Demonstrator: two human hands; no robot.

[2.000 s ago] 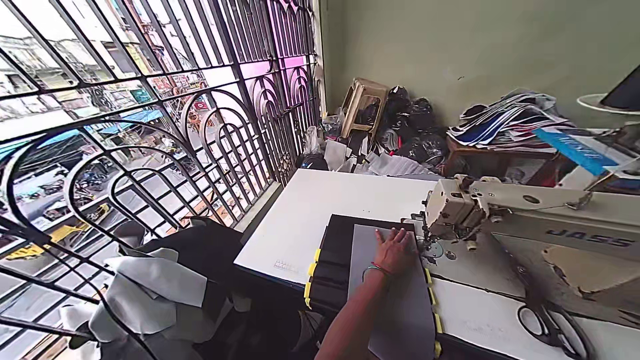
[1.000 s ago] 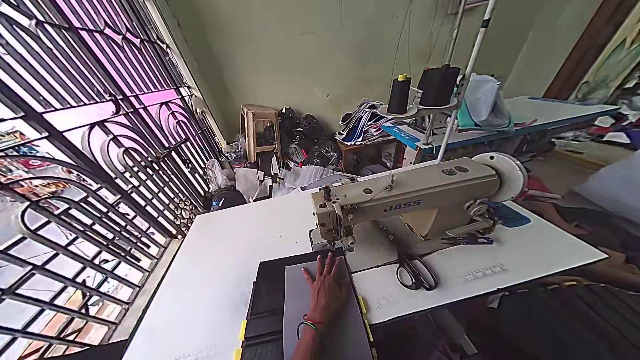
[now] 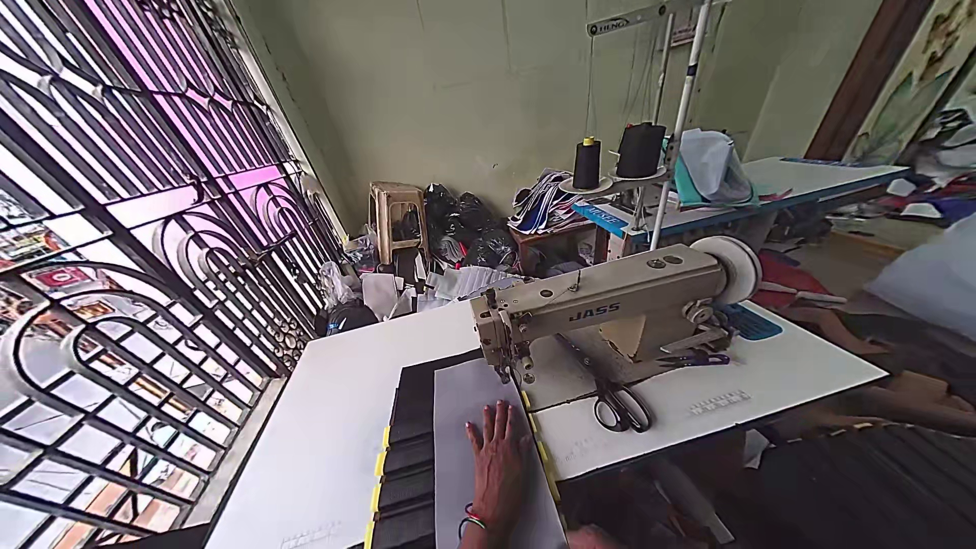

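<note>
My left hand (image 3: 499, 465), with a coloured bracelet at the wrist, lies flat, palm down, on a pale grey sheet (image 3: 461, 404). The sheet rests over black fabric (image 3: 408, 457) with yellow pieces along its edges. Just beyond my fingertips is the needle and presser-foot end of a beige JASS sewing machine (image 3: 602, 305). A blurred bit of my right hand (image 3: 595, 538) shows at the bottom edge, beside the sheet's lower right corner; its fingers are hidden. Black-handled scissors (image 3: 621, 404) lie right of the fabric on the white table (image 3: 343, 404).
Small thread snips (image 3: 695, 360) lie by the machine's base. Black thread cones (image 3: 587, 164) stand on a rack behind it. A metal window grille (image 3: 175, 252) runs along the left. A plastic stool (image 3: 396, 221), black bags and stacked fabric are by the wall. Dark material hangs at lower right.
The view has swung right, bringing the whole machine and the thread cones into sight. My left hand stays flat on the grey sheet. A bit of my right hand now shows at the bottom edge.
</note>
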